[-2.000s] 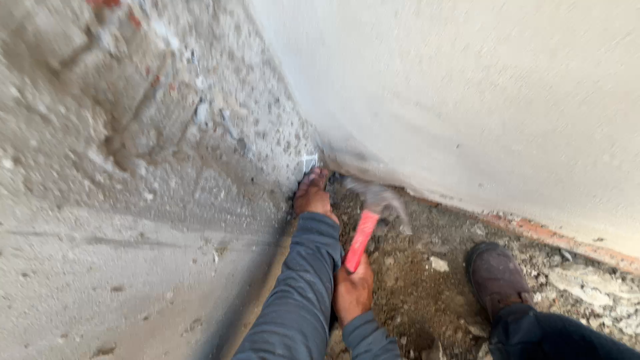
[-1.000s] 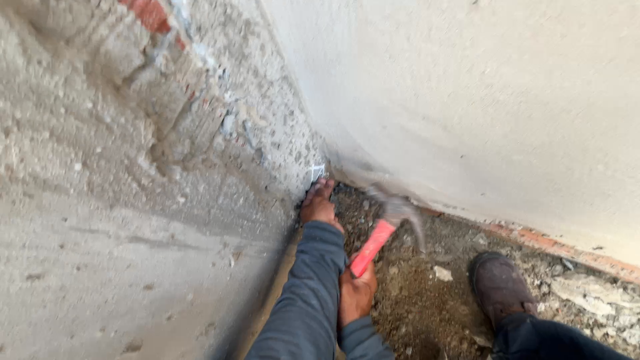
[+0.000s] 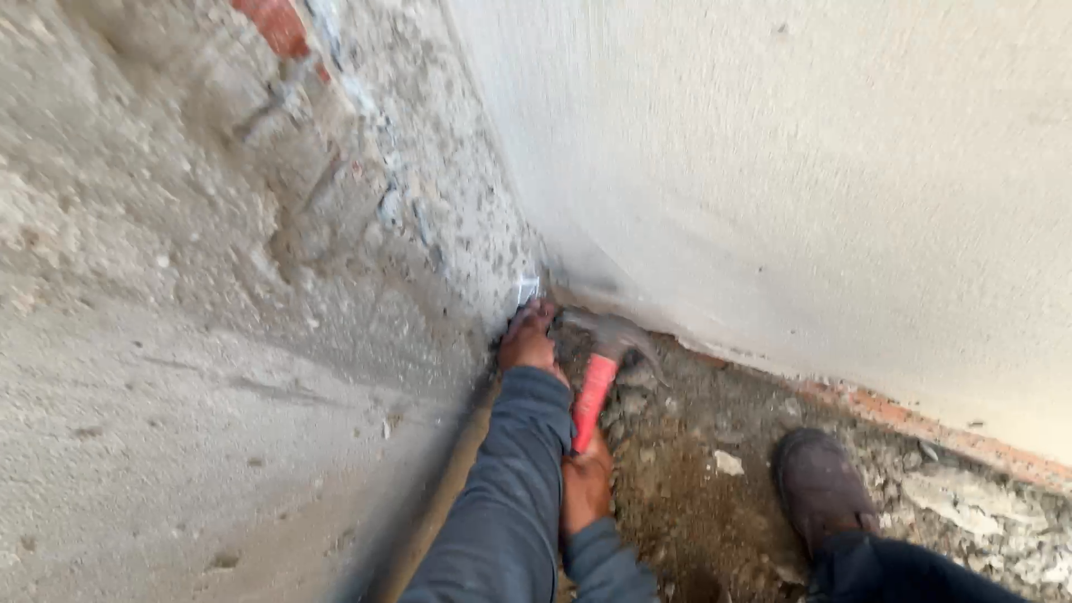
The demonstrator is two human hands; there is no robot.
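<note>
Low in the corner, my left hand (image 3: 529, 339) is at the base of the rough wall, its fingers just below a small white-outlined mark (image 3: 528, 290). Whether those fingers hold something cannot be made out. My right hand (image 3: 588, 486) grips the red handle of a claw hammer (image 3: 595, 398), beneath and to the right of my left forearm. The hammer's metal head is motion-blurred, close to the right of my left hand, with its curved claw pointing right.
A rough, chipped cement wall (image 3: 167, 419) with exposed red brick rises at left. The smooth plastered wall (image 3: 754, 167) stands at right, with an orange brick strip (image 3: 921, 423) along its foot. Dirt and rubble (image 3: 695, 519) cover the ground around a brown boot (image 3: 822, 486).
The hammer's blurred head shifts slightly relative to my left hand between frames, while my right hand keeps its grip. My left hand stays at the wall's base.
</note>
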